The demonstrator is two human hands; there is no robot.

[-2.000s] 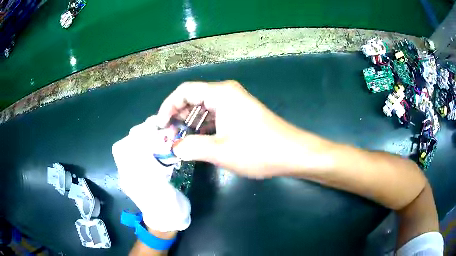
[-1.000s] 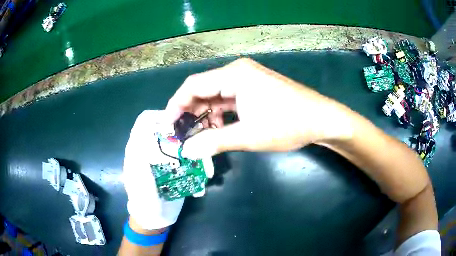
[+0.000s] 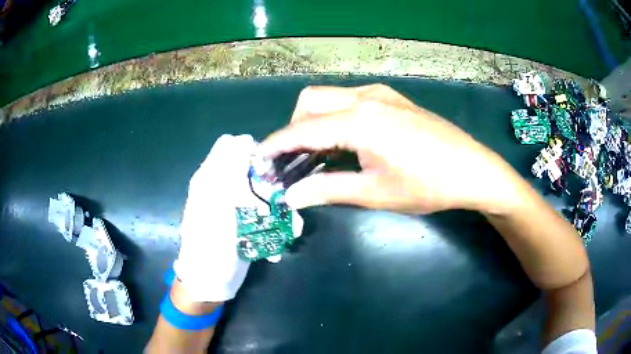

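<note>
My left hand [image 3: 214,221], in a white glove with a blue wristband, holds a green circuit board [image 3: 266,234] above the dark bench, with the board's lower end free. My bare right hand [image 3: 394,152] is at the board's upper end. Its thumb and fingers grip a round black part [image 3: 290,169] with two shiny metal pins pointing up to the right. Thin lead wires [image 3: 257,190], one dark and looped, run between the black part and the board. Fingers hide much of the black part.
White plastic housings [image 3: 104,252] lie in a row on the bench at left. A tangled pile of wired board assemblies [image 3: 584,152] lies at right. A worn pale ledge [image 3: 311,55] borders the green conveyor belt [image 3: 387,17], which carries a small assembly [image 3: 57,14] at upper left.
The board, mostly hidden at first, has come into view. Both hands have moved somewhat right with it and the black part. The assembly on the belt has moved left.
</note>
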